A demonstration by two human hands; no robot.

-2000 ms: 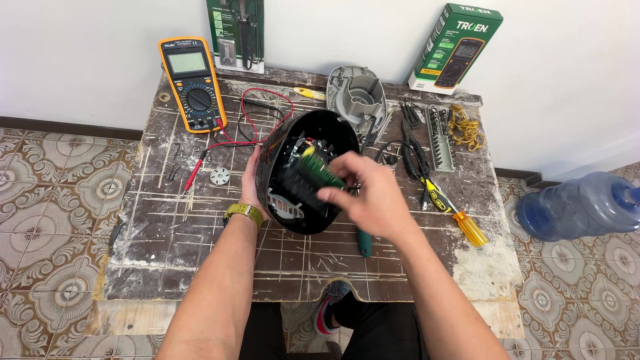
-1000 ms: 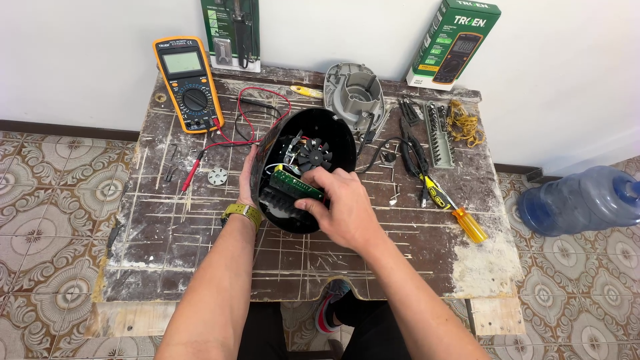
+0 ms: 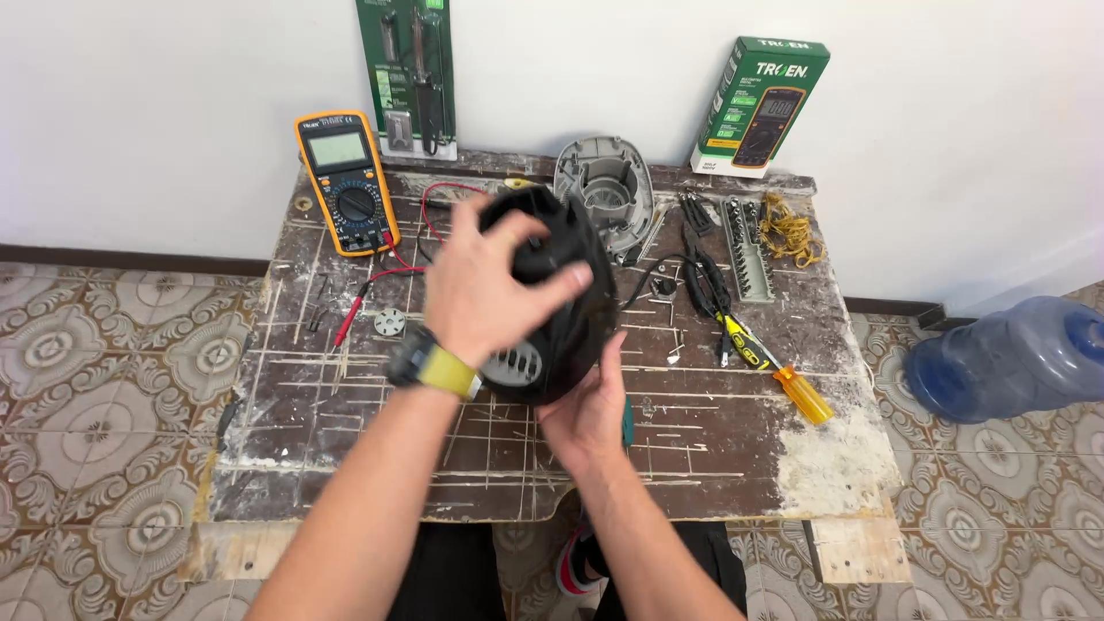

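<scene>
A black plastic appliance housing [image 3: 578, 319] is held tilted over the middle of the table, its vented side toward me. My left hand [image 3: 500, 285], with a watch on the wrist, grips its upper edge with spread fingers and thumb. Under its lower right side, my right hand [image 3: 595, 405] supports it with the palm up. The circuit board and fan inside are hidden from this angle. Behind the housing lies a grey plastic cover [image 3: 605, 194]. A black cord [image 3: 660, 267] runs at its right.
At the left are an orange multimeter [image 3: 349, 183], a red probe [image 3: 348, 321] and a grey slotted disc [image 3: 390, 323]. On the right lie black-handled pliers [image 3: 707, 280], a yellow-handled screwdriver [image 3: 802, 395], a socket set tray [image 3: 749, 259] and yellow cord [image 3: 789, 233]. A multimeter box [image 3: 759, 108] stands behind.
The housing has been turned over from its open side to show its vented outer side. My left hand has moved onto its top, and my right hand has left the circuit board and gone underneath.
</scene>
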